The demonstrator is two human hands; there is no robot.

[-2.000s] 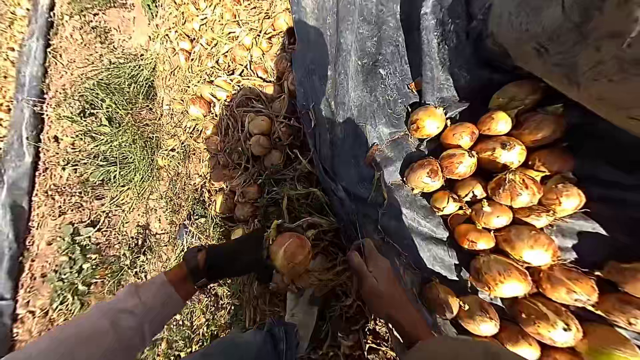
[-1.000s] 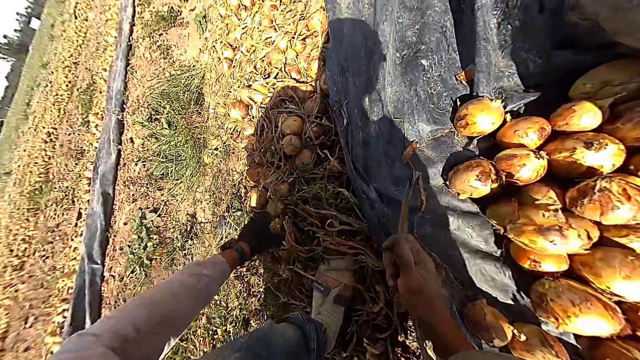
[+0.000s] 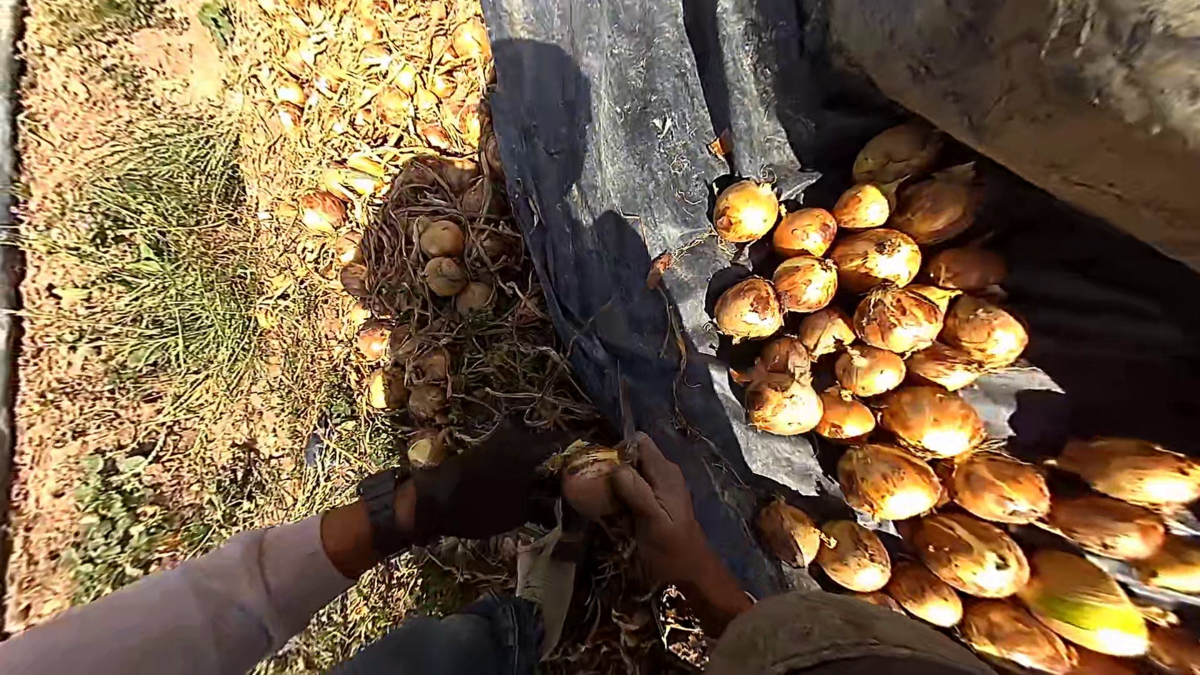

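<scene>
An onion point(image 3: 591, 483) is between my two hands, low in the middle of the head view. My left hand point(image 3: 492, 478), in a dark glove with a band at the wrist, grips its left side. My bare right hand point(image 3: 661, 506) presses its thumb and fingers against the onion's right side. A thin blade point(image 3: 625, 408), apparently a knife's, points up from my right hand; its handle is hidden. Onions with dry tops point(image 3: 445, 253) lie in shade just above my left hand. Many loose onions point(image 3: 895, 319) rest on dark sheeting to the right.
Dark plastic sheeting point(image 3: 619, 122) runs down beside the row. More onions with dry leaves point(image 3: 394, 66) lie sunlit at the top. Grass tufts point(image 3: 187, 262) grow at left. A dusty brown surface point(image 3: 1050, 112) overhangs the sheeting at upper right. My leg is at the bottom.
A second ago my left hand was down among the dry tops, apart from the right hand with its blade raised. Both hands are now together around an onion.
</scene>
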